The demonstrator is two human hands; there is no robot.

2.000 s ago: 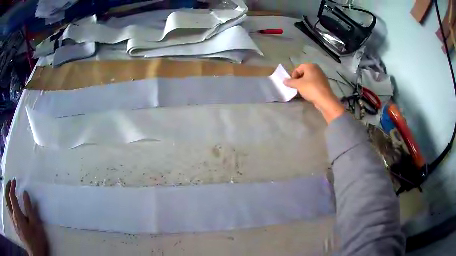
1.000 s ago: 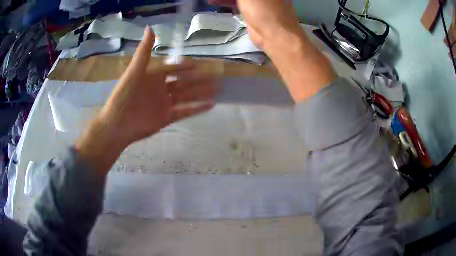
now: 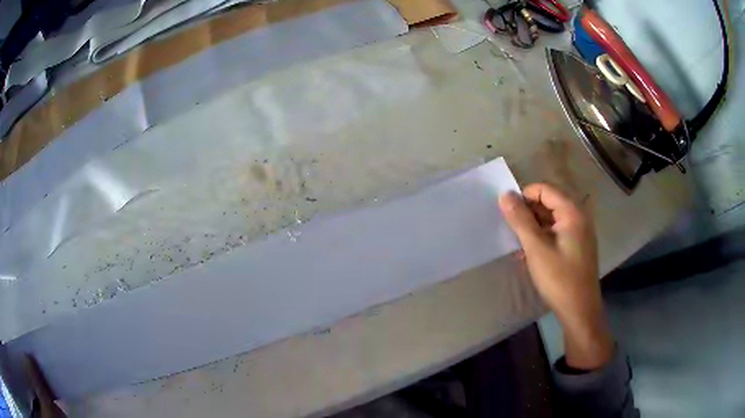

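Observation:
A long pale lavender-grey fabric strip (image 3: pixel 269 269) lies along the near edge of the table. My right hand (image 3: pixel 551 233) pinches its right end between thumb and fingers; the corner there looks whiter. My left hand (image 3: pixel 42 390) is at the lower left, cut off by the picture's edge and dark, at the strip's left end; its grip cannot be made out. A second grey strip (image 3: pixel 196 73) lies farther back over a brown strip (image 3: pixel 212 28). A thin whitish sheet (image 3: pixel 110 188) ripples between the two grey strips.
The iron (image 3: pixel 600 114) with a red-orange handle rests at right, its black cord by the wall. Red-handled scissors (image 3: pixel 523 20) lie at the far edge. Folded pale strips (image 3: pixel 122 28) lie at the upper left. The padded table (image 3: pixel 457 306) carries dark specks.
The view has turned to the right. My right hand has come from the back of the table to the near strip's right end. My left hand has gone back to the lower left.

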